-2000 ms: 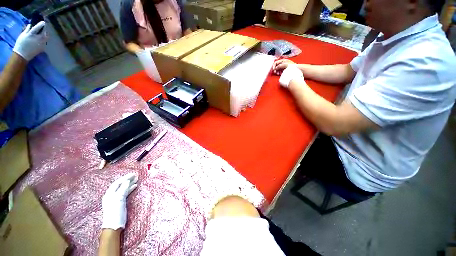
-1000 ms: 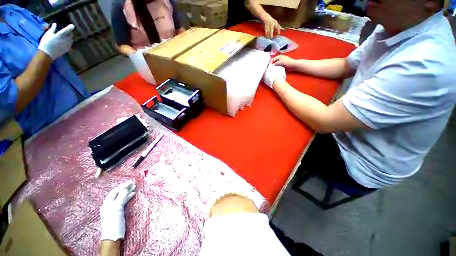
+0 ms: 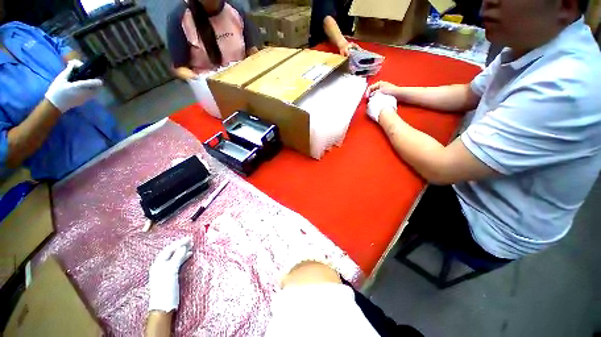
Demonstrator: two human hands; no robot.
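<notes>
My left hand (image 3: 168, 273), in a white glove, rests on the pink bubble wrap (image 3: 240, 263) at lower left. It holds nothing and its fingers are loosely extended. A pile of black parts (image 3: 174, 187) with a pale lower edge lies beyond my fingertips. A thin dark and pale stick, perhaps a pen (image 3: 210, 200), lies to the right of the pile. My right hand is not in view; a white sleeve and a bent bare part of an arm show at bottom centre.
An open carton (image 3: 260, 99) with white packing sheets stands on the red cover (image 3: 316, 197), beside black frames (image 3: 242, 141). A person sits at right, hands on the table. A blue-clothed person at left holds a black part (image 3: 89, 68). Cardboard (image 3: 49, 306) is at lower left.
The view shifted slightly. My left hand stays on the bubble wrap. The blue-clothed person's gloved hand has moved and shows the black part more clearly. Another person's hand has reached the clear bags at the back.
</notes>
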